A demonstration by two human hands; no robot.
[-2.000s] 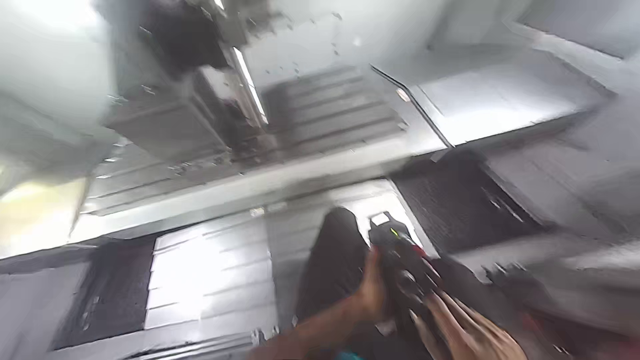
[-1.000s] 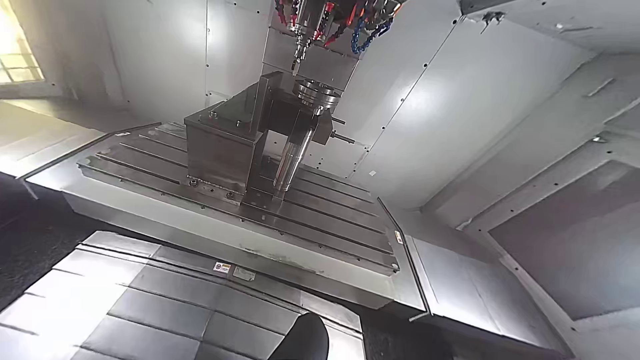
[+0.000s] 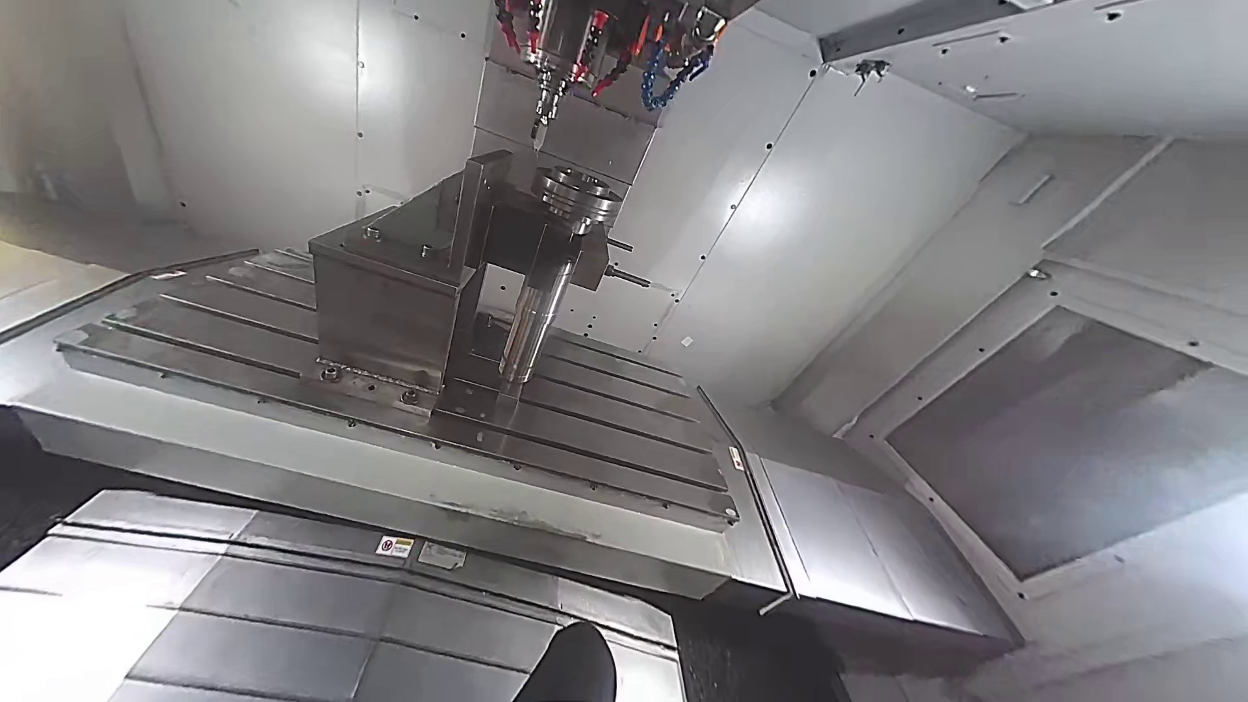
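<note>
Neither my left hand nor my right hand shows in the head view now. A machining centre's spindle (image 3: pixel 549 83) with a cutting tool hangs at the top, ringed by red, orange and blue coolant hoses (image 3: pixel 673 73). Below it a round flanged metal workpiece (image 3: pixel 577 195) sits in a dark fixture block (image 3: pixel 522 239), its bright cylindrical shaft (image 3: pixel 534 327) slanting down toward the T-slot table (image 3: pixel 585 429). Left of the shaft a steel box-shaped fixture (image 3: pixel 380 317) is bolted to the table. Whether the shaft touches the table I cannot tell.
Metal enclosure walls (image 3: pixel 751 214) surround the table. Stepped metal way covers (image 3: pixel 283 604) lie in front, with a dark rounded shape (image 3: pixel 575 663), perhaps a shoe tip, over them. A window panel (image 3: pixel 1063 439) is at the right, beside a sloping metal cover (image 3: pixel 868 546).
Two seconds ago both hands were low in view around a dark object; they are out of view now. The view has swung up toward the spindle.
</note>
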